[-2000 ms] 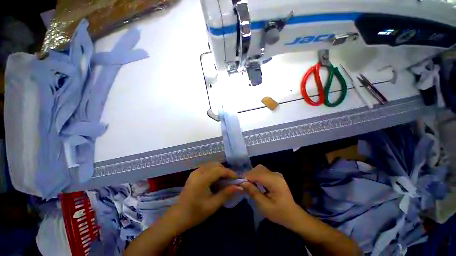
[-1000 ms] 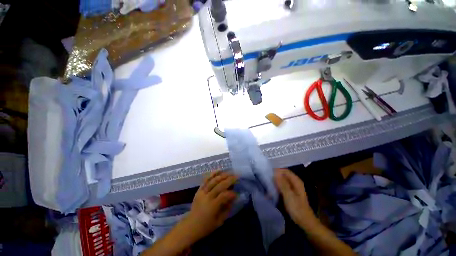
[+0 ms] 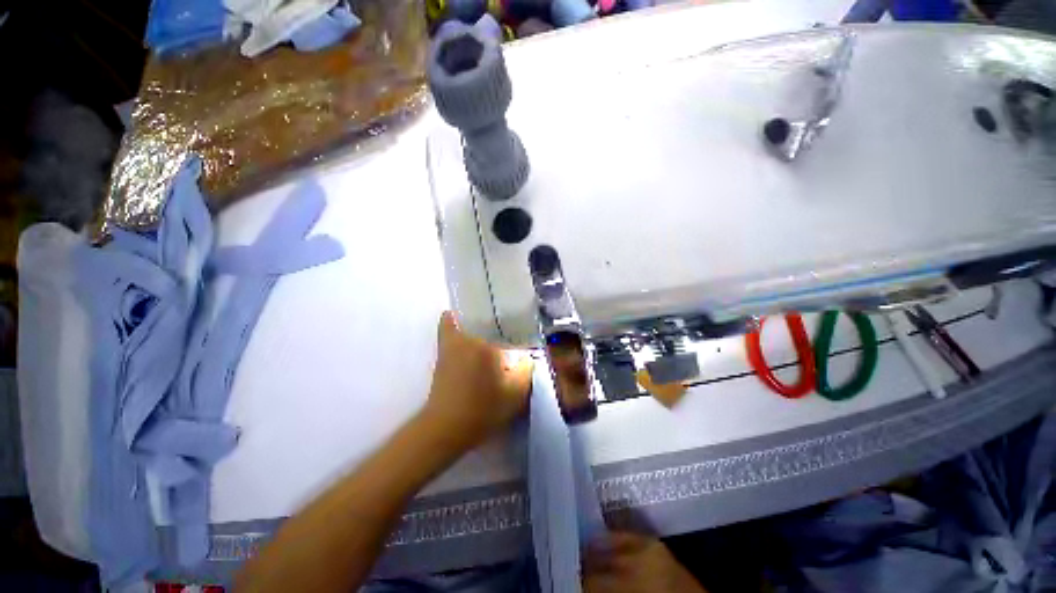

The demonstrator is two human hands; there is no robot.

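A light-blue cloth strip [image 3: 554,487] runs from under the left end of the white sewing machine head [image 3: 718,174] down over the table's front edge. My left hand [image 3: 477,376] is at the strip's upper end, left of the needle area; its fingertips are partly hidden by the machine. My right hand [image 3: 631,562] is low in the picture, blurred and partly cut off, beside the lower part of the strip; its fingers are mostly hidden, so its hold is unclear. The presser foot and needle are hidden by the head.
Light-blue strips [image 3: 174,348] lie heaped at the table's left end. A shiny wrapped package [image 3: 278,104] is at back left. Scissors [image 3: 787,359], a white stick [image 3: 921,357], snips [image 3: 947,345] and a tan tab [image 3: 665,390] lie right of the needle area. A cloth bundle [image 3: 984,521] is at lower right.
My left hand has moved from over the lap up to the needle area with the strip. My right hand is lower. The view has shifted, showing the top of the machine head.
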